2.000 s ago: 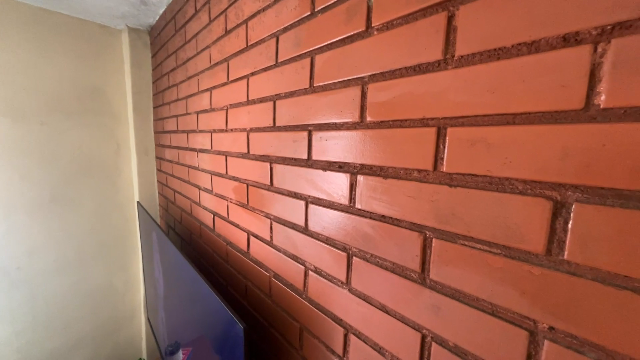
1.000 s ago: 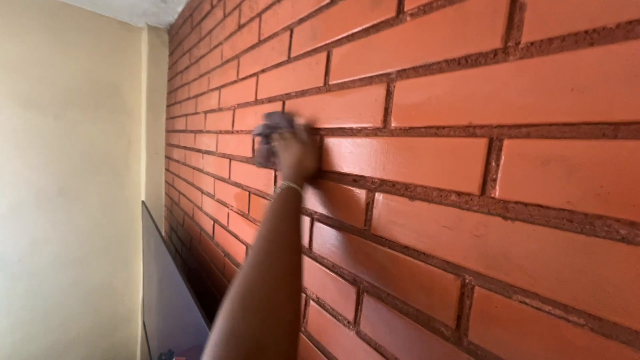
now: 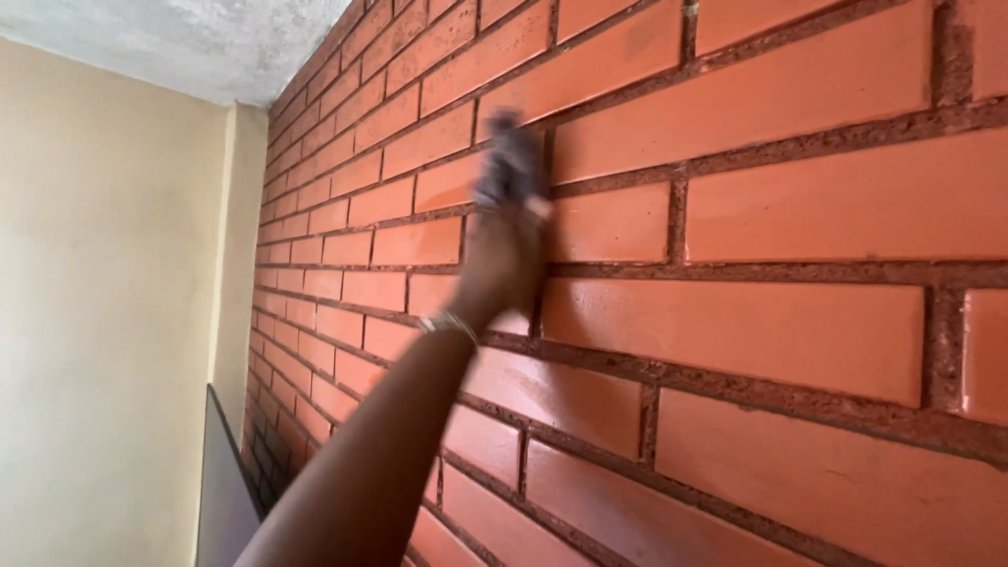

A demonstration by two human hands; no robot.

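My left hand (image 3: 504, 252) reaches up from the bottom of the view to the red brick wall (image 3: 732, 339), with a thin bracelet (image 3: 449, 324) around its wrist. Bunched in its fingers is a dark grey cloth (image 3: 510, 161), held against the glossy brick faces. Hand and cloth are blurred, so the exact finger positions cannot be told. A shadow of the arm falls on the bricks to its right. My right hand is out of view.
A dark flat panel with a thin black edge, perhaps a screen (image 3: 224, 488), stands at lower left near the brick wall. A plain cream wall (image 3: 110, 260) meets the bricks at a corner post, under a rough pale ceiling (image 3: 173, 43).
Two seconds ago no hand was in view. My left hand then appeared on the bricks with the cloth, and it is now higher on the wall. The view has tilted upward.
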